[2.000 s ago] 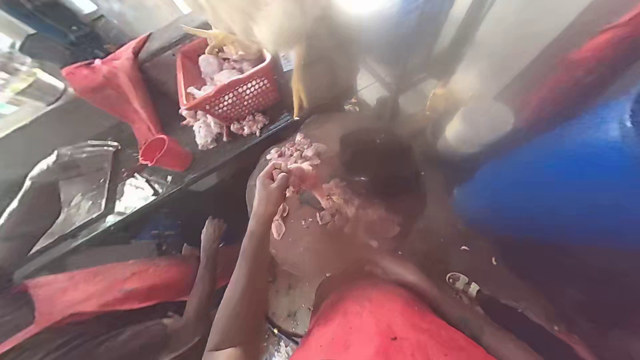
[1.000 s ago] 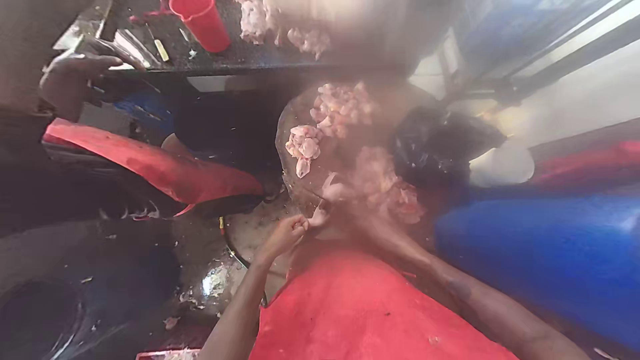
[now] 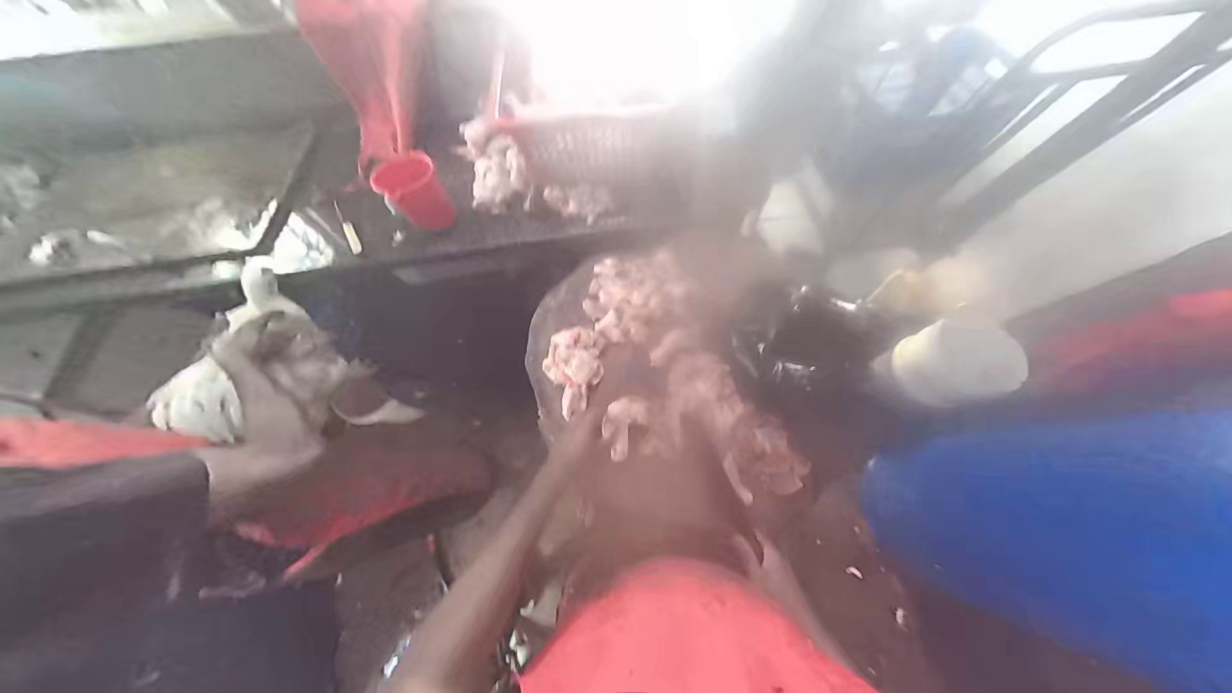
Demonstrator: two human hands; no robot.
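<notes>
Pieces of raw pale meat, apparently chicken (image 3: 630, 294), lie in heaps on a round chopping block (image 3: 551, 313). Haze blurs the middle of the head view. My left hand (image 3: 589, 419) reaches over the block, close to a small cluster of meat (image 3: 575, 358) and a separate piece (image 3: 626, 423); its fingers are too blurred to tell any grip. Low on the right, beside my red apron (image 3: 693, 635), is my right hand (image 3: 758, 553), near the block's near right side. Whether it holds anything cannot be made out.
At left a co-worker's hands hold a pale plucked bird (image 3: 197, 399). A dark counter (image 3: 452, 265) beyond bears a red plastic cup (image 3: 414, 188), a red basket (image 3: 597, 144) and more meat. Right of the block are a black plastic bag (image 3: 808, 337), a whitish container (image 3: 962, 361) and a blue barrel (image 3: 1049, 529).
My left hand has moved forward from the block's near edge toward the meat. My right hand has drawn back toward the apron. The co-worker's hands now show with a bird. The view has shifted.
</notes>
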